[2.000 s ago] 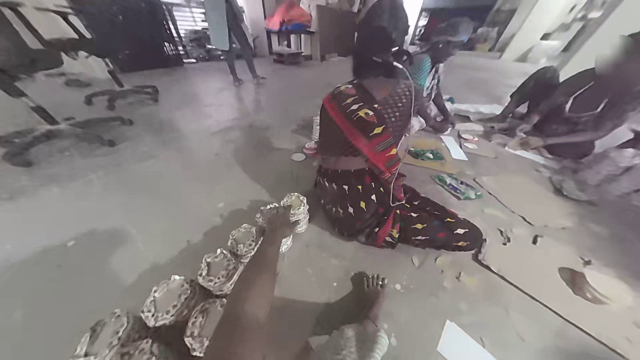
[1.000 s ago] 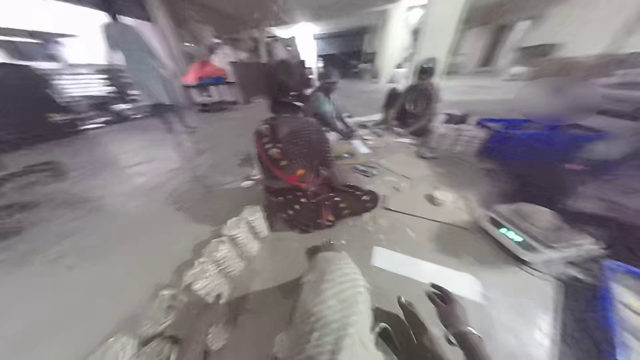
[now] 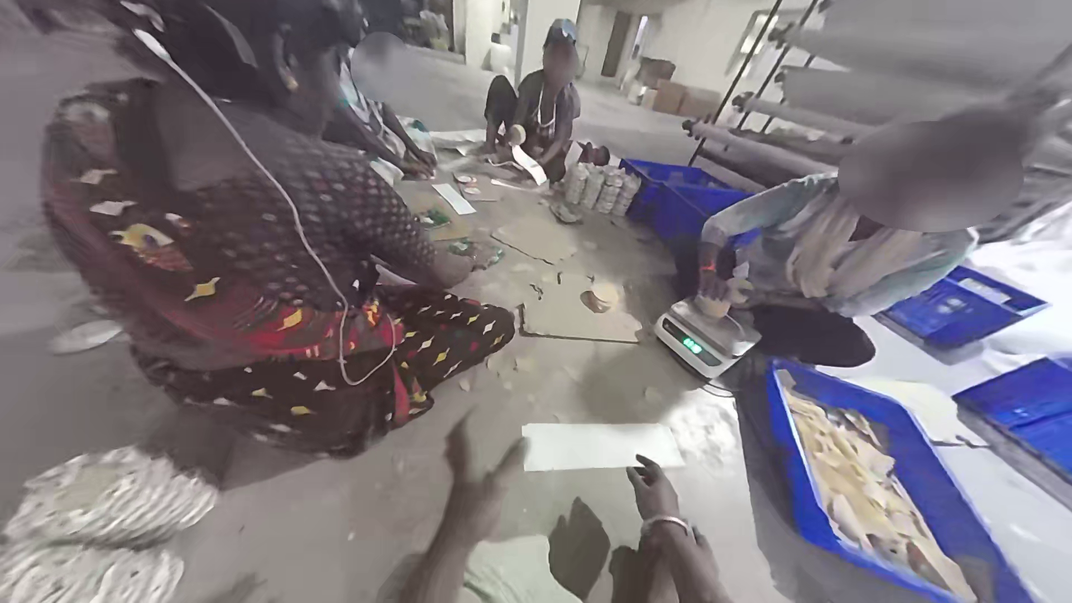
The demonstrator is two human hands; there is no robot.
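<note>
My left hand (image 3: 481, 473), blurred, is raised above the floor with its fingers apart and nothing in it. My right hand (image 3: 657, 494), with a bangle on the wrist, is near the lower right edge of a white rectangular sheet (image 3: 599, 446); no object shows in it. The sheet lies flat on the floor in front of both hands. Beyond it stands a digital scale (image 3: 708, 335) with a lit green display, and a co-worker's hand holds a round pale thing on its pan. At the lower left are stacks of pale, ring-like bundles (image 3: 109, 502).
A seated co-worker (image 3: 251, 276) is close at left; another (image 3: 837, 234) sits behind the scale. A blue crate (image 3: 871, 469) of pale flat pieces stands at right, more blue crates (image 3: 963, 306) beyond. A cardboard piece (image 3: 578, 322) lies ahead; other people sit farther back.
The view has swung far to the right. My left hand, at the stacked bundles two seconds ago, is now raised beside the white sheet, away from them.
</note>
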